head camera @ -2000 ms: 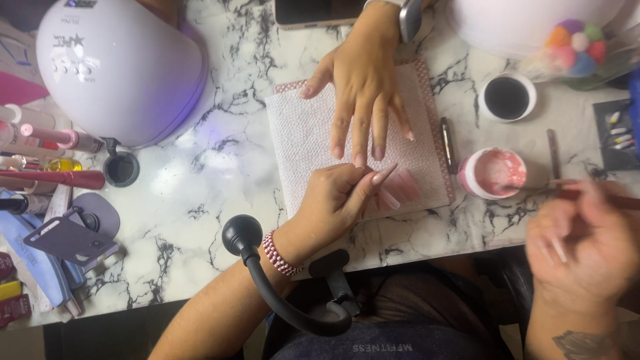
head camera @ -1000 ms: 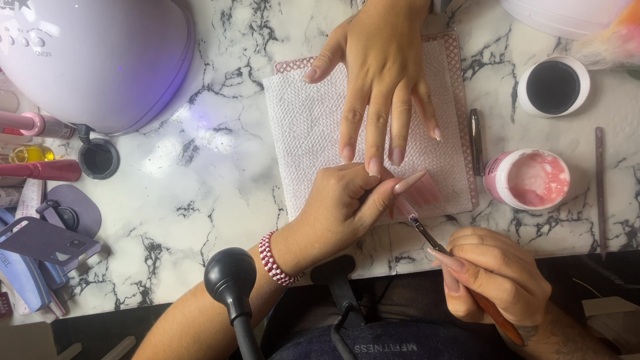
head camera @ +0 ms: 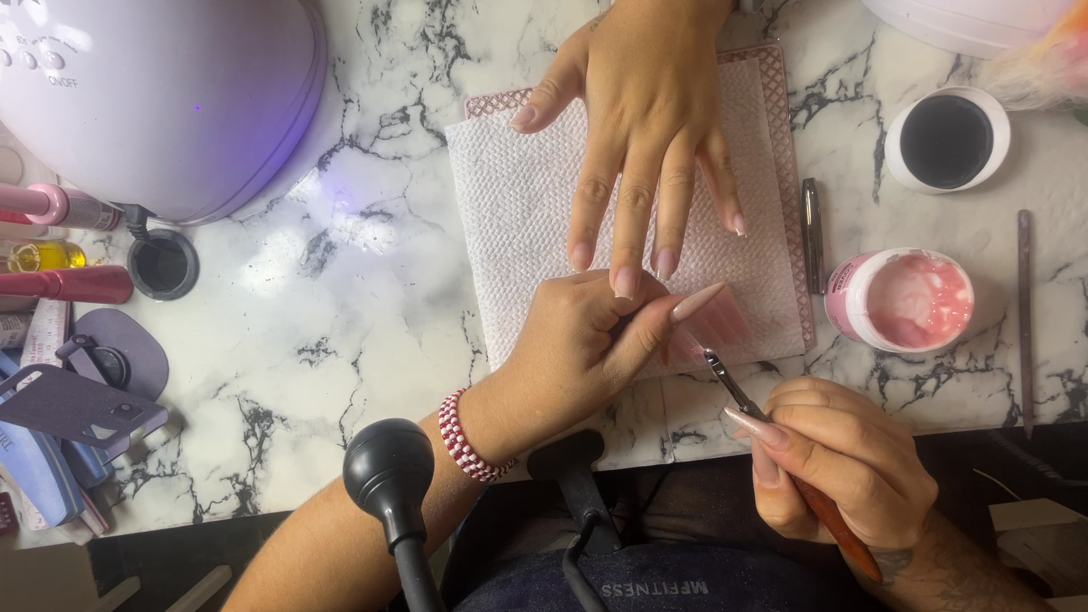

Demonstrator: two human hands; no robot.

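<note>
My left hand, wearing a red-and-white beaded bracelet, is curled with the thumb pressed in, pinching what looks like a clear nail form, mostly hidden. Between the thumb, index finger and curled fingers of my right hand is a nail brush with a wooden handle; its tip, bearing a little pink gel, meets the clear form. Pink strips show beside my left thumb. Another person's hand lies palm down on a white paper towel, fingertips close to my left knuckles.
An open jar of pink gel, its lid, a metal cap and a thin stick lie at right. A nail lamp, bottles and nail files stand left. A black flexible stand rises in front.
My right hand has moved from beside the jar, seen blurred two seconds ago, to my left hand, bringing the brush tip there. The view has shifted closer.
</note>
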